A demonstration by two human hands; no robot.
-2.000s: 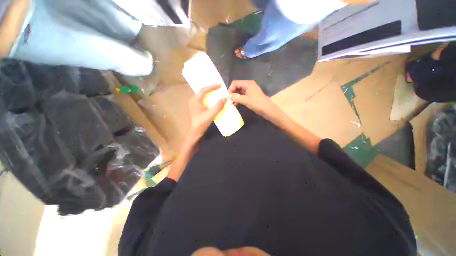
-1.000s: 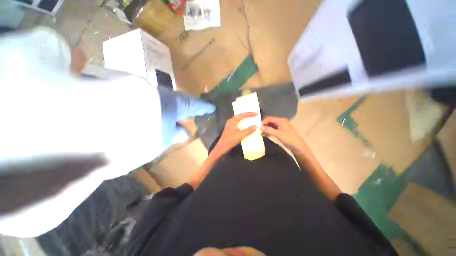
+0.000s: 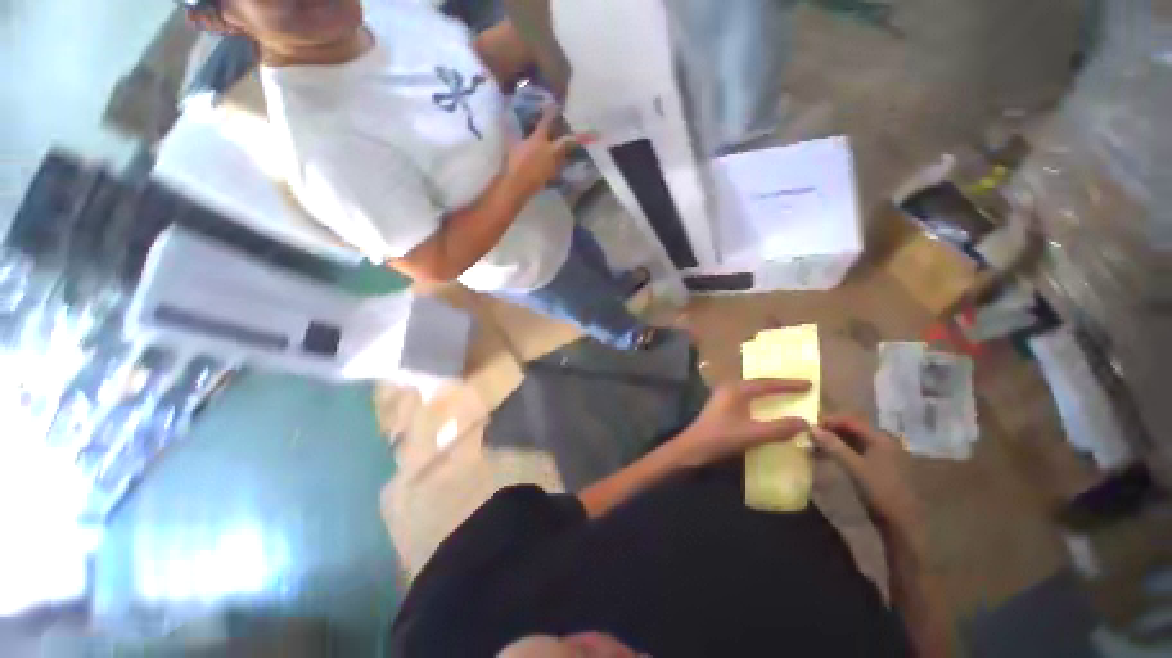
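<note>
A pale yellow sticker strip (image 3: 780,473) stands upright in front of my lap, right of the picture's middle. My left hand (image 3: 735,422) is closed around its middle, with the thumb and a finger across its face. My right hand (image 3: 868,460) is at the strip's right edge, its fingertips pinched together there. Something small and whitish shows at those fingertips, but it is too small to tell what it is.
A person in a white shirt (image 3: 386,142) stands at the upper left. White soundbar cartons lie at left (image 3: 244,309) and stand at top centre (image 3: 787,212). A dark grey sheet (image 3: 591,405), a printed paper (image 3: 925,399) and a small open supply box (image 3: 936,270) are on the floor.
The view has swung, so the strip and both hands now appear further right and lower. The blue-gloved hand and large white sleeve have left the view. A person and more cartons now show.
</note>
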